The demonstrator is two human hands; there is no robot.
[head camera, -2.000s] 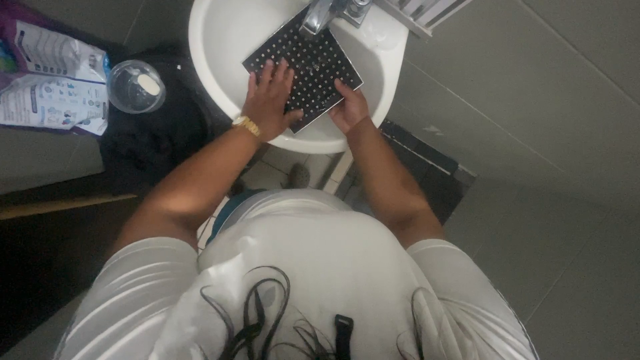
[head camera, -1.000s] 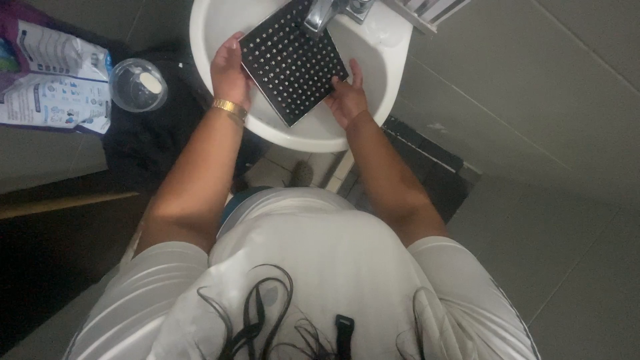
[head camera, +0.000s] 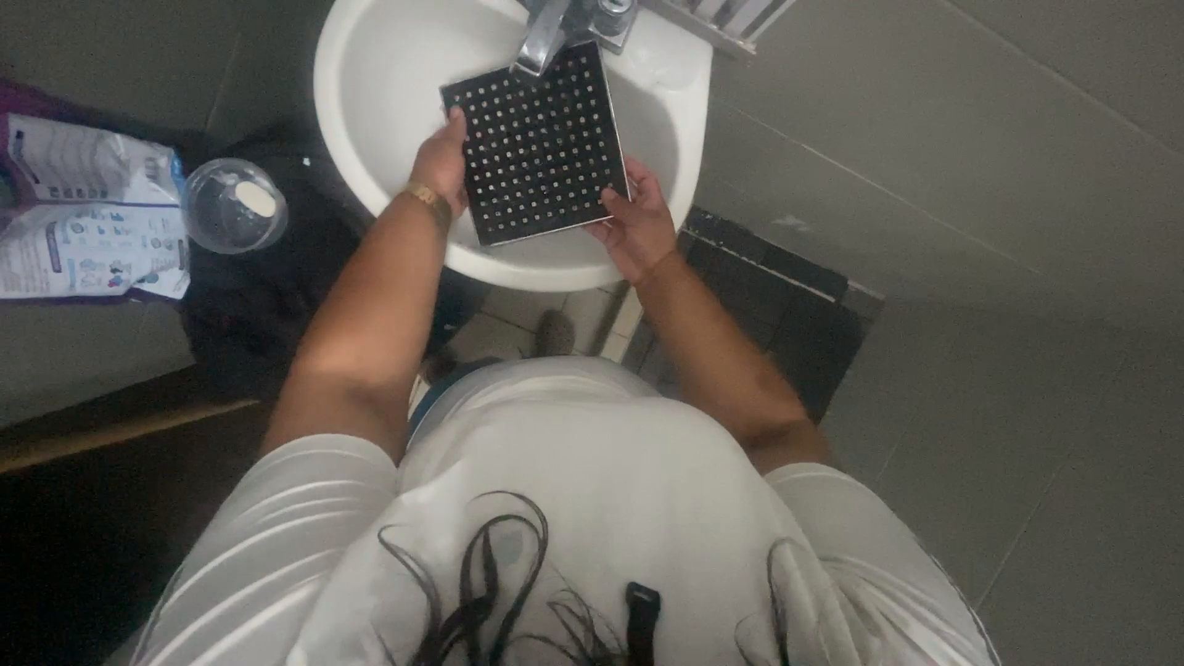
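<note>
A square black panel with rows of small pale studs or holes and a thin light edge (head camera: 541, 148) is held over the white washbasin (head camera: 388, 120). My left hand (head camera: 442, 165) grips its left edge, the thumb on the top face; a gold-coloured band circles that wrist. At the lower right corner, my right hand (head camera: 636, 217) holds the panel with the thumb on top and the other fingers partly hidden beneath. The metal faucet (head camera: 544, 37) overhangs the panel's upper edge; whether they touch cannot be told.
Left of the basin are a printed plastic package (head camera: 92, 208) and a clear round container (head camera: 235, 205) with a white oval object inside. A slatted rack (head camera: 731, 23) adjoins the basin at upper right. Grey tiled wall (head camera: 925, 166) runs along the right.
My left hand has gone from lying on the panel's face to gripping its left edge. The panel has turned in my hands, its sides now closer to upright in the view.
</note>
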